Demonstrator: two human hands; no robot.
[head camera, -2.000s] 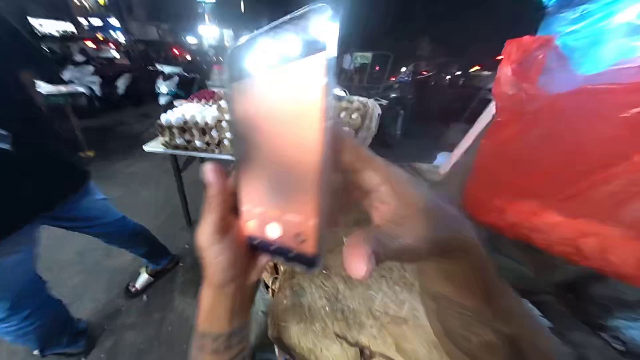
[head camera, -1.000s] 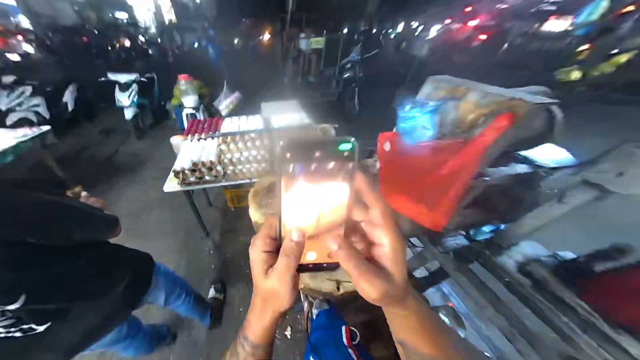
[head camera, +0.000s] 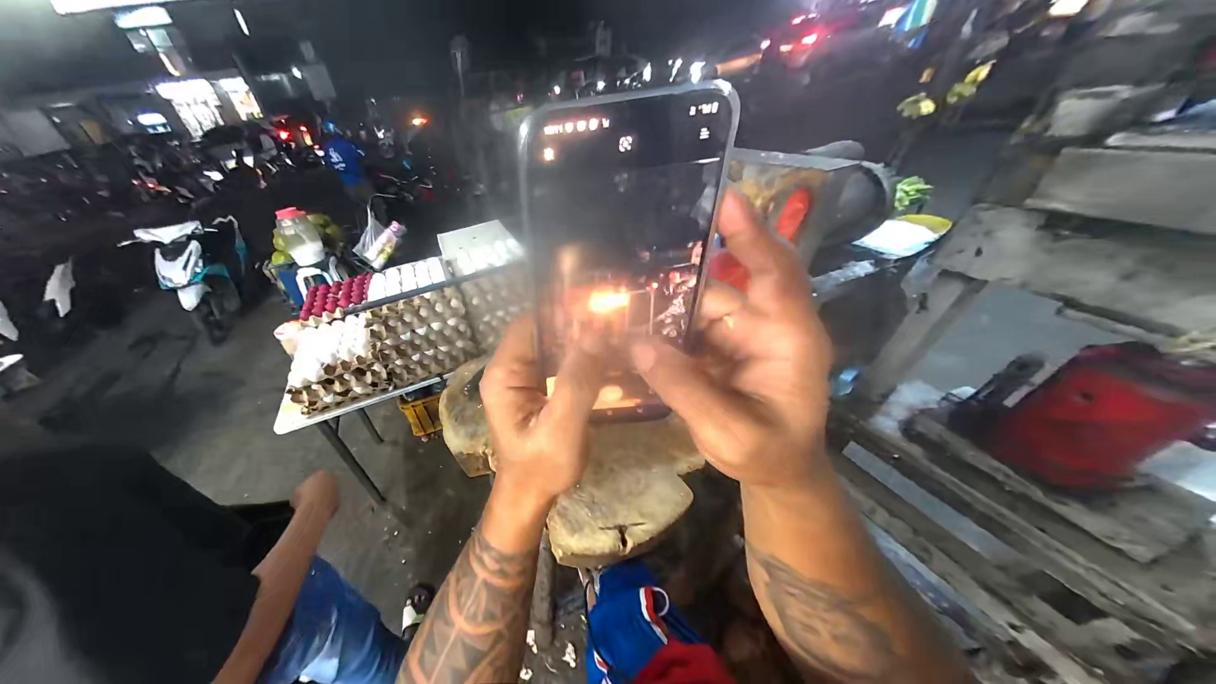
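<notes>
Both hands hold a smartphone (head camera: 622, 228) upright in front of me, its lit screen facing me and showing a bright spot amid a dark street view. My left hand (head camera: 546, 408) grips the lower left side, thumb over the bottom of the screen. Around the lower right edge is my right hand (head camera: 750, 351), its thumb also over the lower screen. Below the phone lies a thick wooden chopping block (head camera: 622, 513) with a cracked edge. My blue shorts (head camera: 622, 617) show beneath it.
Egg trays (head camera: 418, 332) are stacked on a white-topped table (head camera: 290, 413) at left. A person in a black shirt (head camera: 123, 560) is at lower left. Wooden planks (head camera: 959, 532) and a red bag (head camera: 1092, 413) lie at right. A scooter (head camera: 185, 271) stands beyond.
The phone's screen has gone from a bright, pinkish picture to a mostly dark one. My right hand, apart from the phone's front two seconds ago, now grips its side. The view has shifted.
</notes>
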